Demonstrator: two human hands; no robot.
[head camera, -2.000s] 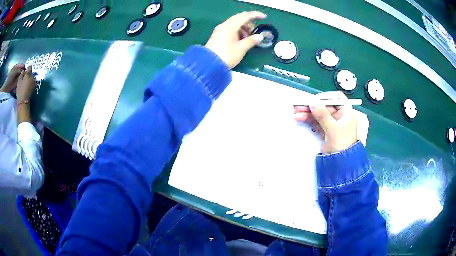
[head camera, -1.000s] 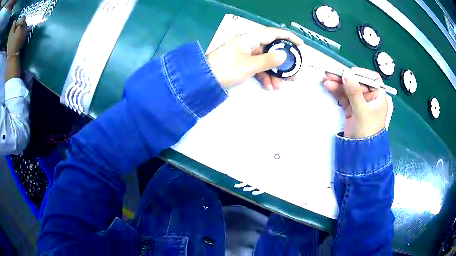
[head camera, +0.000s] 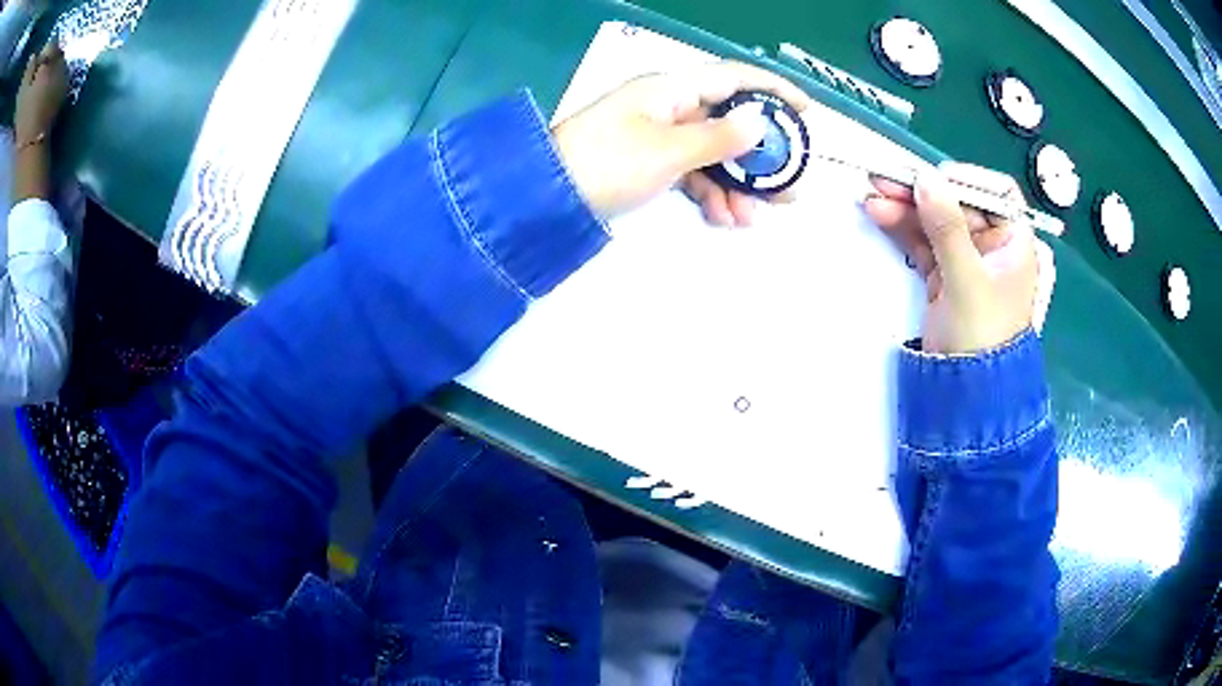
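My left hand (head camera: 657, 141) pinches a black-rimmed round unit (head camera: 767, 158) with a blue-grey centre and white arcs, thumb on its face, above the far part of the white work sheet (head camera: 697, 322). My right hand (head camera: 972, 255) holds slim silver tweezers (head camera: 985, 201) like a pen. Their fine point is toward the unit's right side; whether it touches is too small to tell. Several curved white strips (head camera: 666, 492) lie at the sheet's near edge. A tiny ring (head camera: 742, 405) shows on the sheet.
Several white-faced round units (head camera: 907, 51) lie on the green surface beyond. A short strip of pieces (head camera: 847, 89) is past the sheet. A pale band (head camera: 255, 121) with wavy arcs lies left. A neighbour's hand (head camera: 40, 101) is far left, above a blue bin (head camera: 81, 469).
The left hand has brought a round unit from the belt to above the sheet. The right hand has turned the tweezers toward it. The view has shifted; in the last second little moved besides the belt units.
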